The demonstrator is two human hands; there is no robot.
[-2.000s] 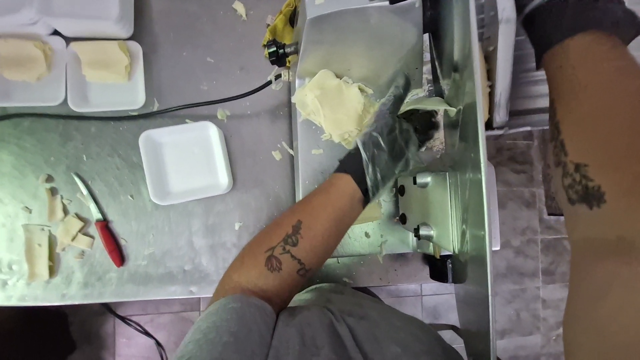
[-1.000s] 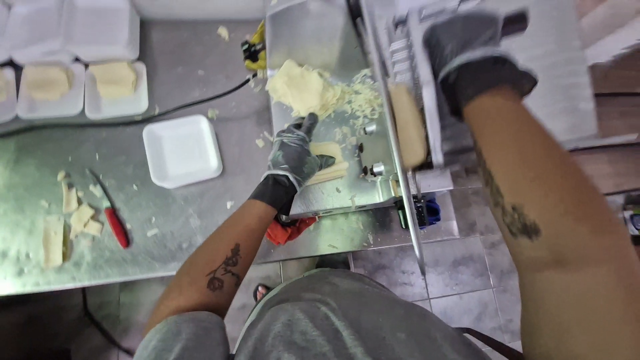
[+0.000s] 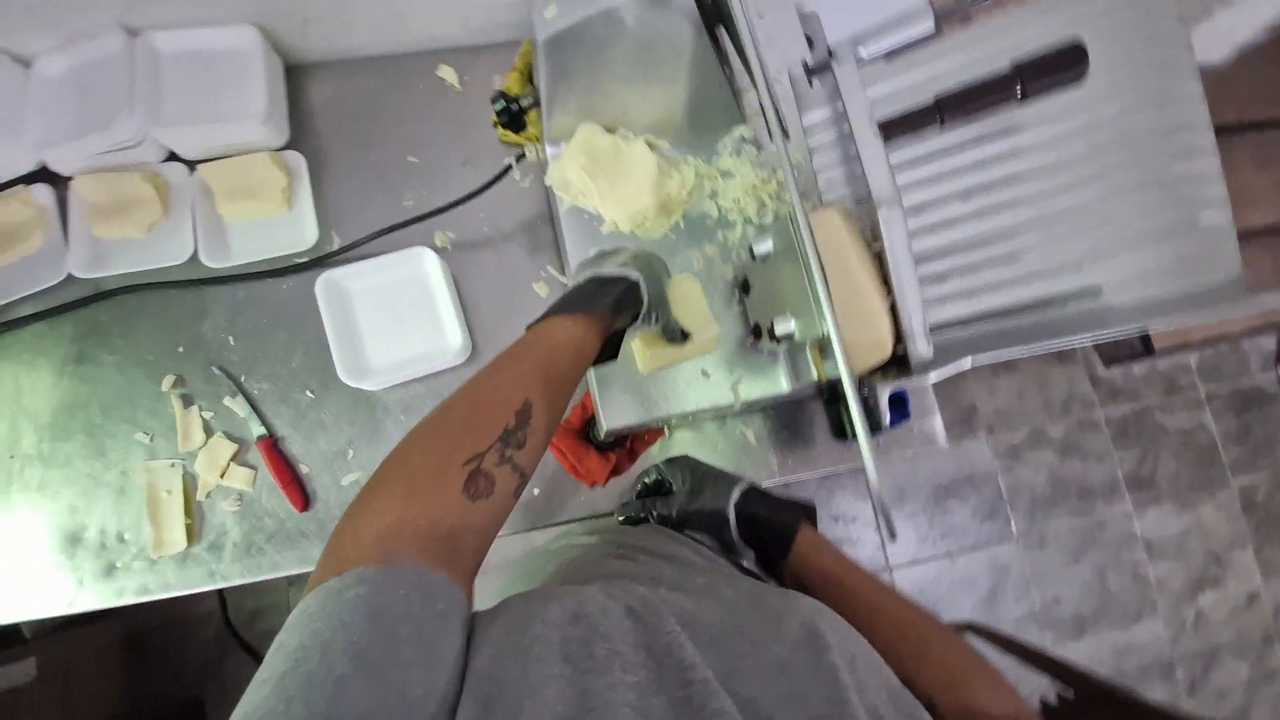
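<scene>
My left hand (image 3: 630, 290), in a dark glove under a clear one, is at a small stack of cheese slices (image 3: 692, 318) on the metal base of a meat slicer (image 3: 690, 395); its fingers curl over the stack's left part. Just above lie a crumpled heap of cheese (image 3: 620, 180) and shreds (image 3: 742, 185). My right hand (image 3: 690, 500), also gloved, is by the table's front edge near my shirt, fingers curled, with nothing visible in it. A larger cheese block (image 3: 852, 290) rests on the slicer's carriage (image 3: 1050, 190), right of the upright plate. An unfilled white foam tray (image 3: 392, 317) lies left of the slicer.
Foam trays with cheese slices (image 3: 245, 187) and stacked foam trays (image 3: 212, 90) stand at the upper left. A black cord (image 3: 370, 238) crosses the table. A red-handled knife (image 3: 280, 472) lies beside cheese scraps (image 3: 167, 508). A red cloth (image 3: 600, 445) is under the slicer's near corner.
My right hand has left the slicer's carriage handle and come down to the table edge by my body. My left hand, earlier near the blade side, is now curled over the cheese slices.
</scene>
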